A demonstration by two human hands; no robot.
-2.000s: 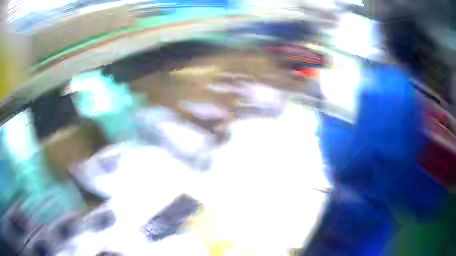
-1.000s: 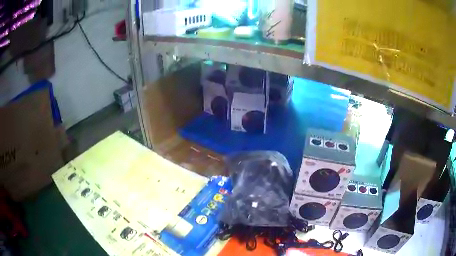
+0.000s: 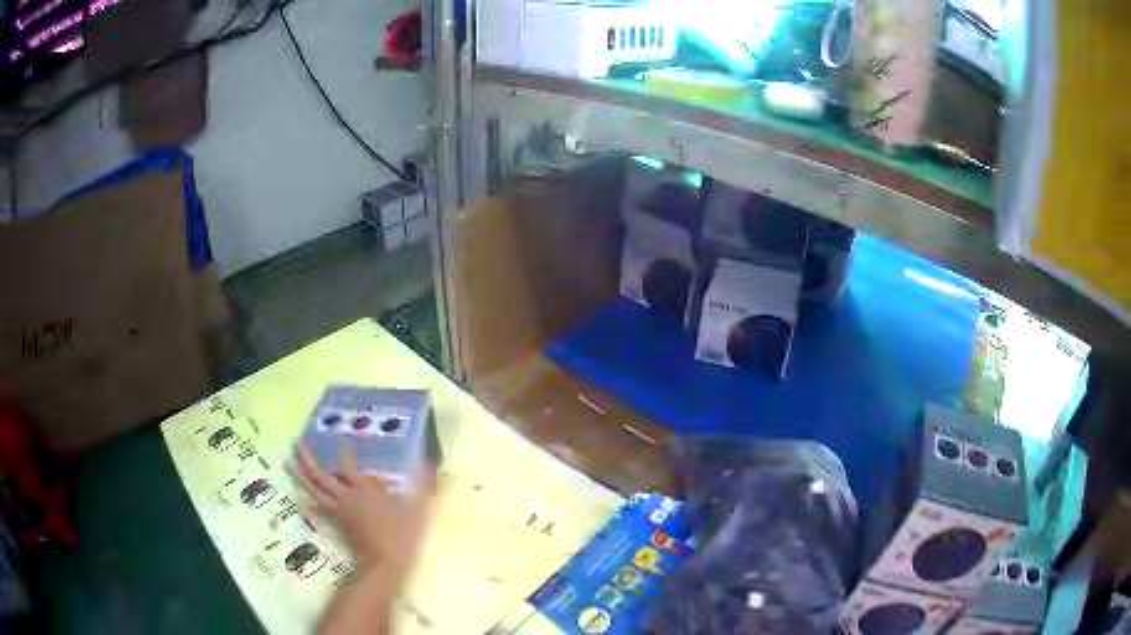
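My left hand (image 3: 362, 506), bare, reaches up from the bottom edge and holds a closed grey-white gift box (image 3: 368, 422) by its near side. The box's top with three small dots shows, and my fingers cover part of its front. The box is at the upper middle of the yellow printed sheet (image 3: 465, 496); whether it rests fully on the sheet I cannot tell. My right hand is out of the picture.
A blue printed card (image 3: 616, 573) lies beside a dark plastic bag (image 3: 769, 540). Stacked gift boxes (image 3: 949, 527) stand at right. More boxes (image 3: 748, 316) stand on blue sheeting (image 3: 695, 378) under the metal-edged shelf (image 3: 744, 168). A shelf post (image 3: 449, 248) rises behind the yellow sheet.
The view has swung left, so bench things sit farther right. My left hand and the gift box have come in over the yellow sheet, where neither showed a second ago.
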